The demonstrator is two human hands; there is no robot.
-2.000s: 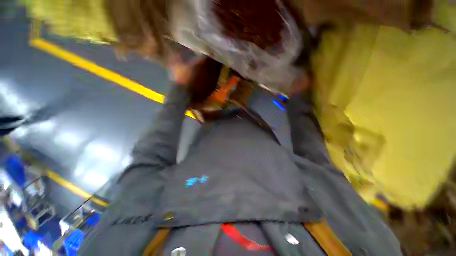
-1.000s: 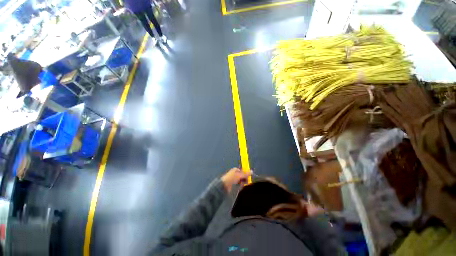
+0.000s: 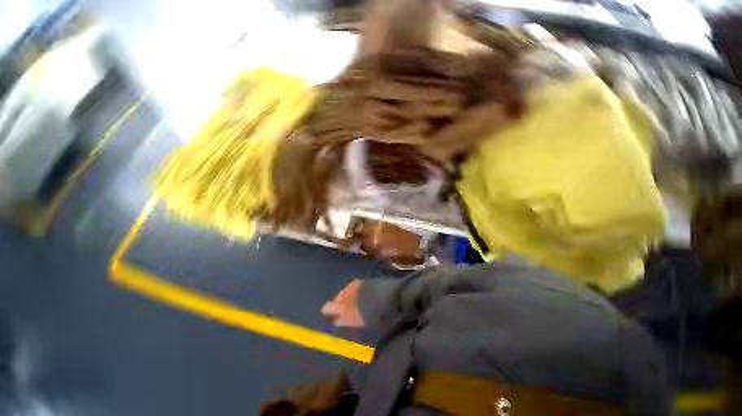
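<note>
The frame is heavily blurred. My right hand (image 3: pixel 346 305) shows small at the end of a grey sleeve, left of my body and over the floor beside the table. Its fingers are too blurred to tell whether they hold anything. A dark brown piece, apparently the tote bag (image 3: pixel 313 398), is cut off by the bottom edge, below my right hand and apart from it. My left hand is not in view.
A yellow strap bundle (image 3: pixel 236 154) and brown strap bundles (image 3: pixel 407 101) lie on the white table. A clear plastic bag (image 3: pixel 358 166) holds a reddish-brown heap (image 3: pixel 396 162). Yellow panels (image 3: pixel 569 187) are at right. A yellow line (image 3: pixel 244 318) crosses the floor.
The view has swung right, and the table now spans its upper middle. The bag has moved to the bottom edge. My left hand has left the picture; my right hand appears apart from the bag.
</note>
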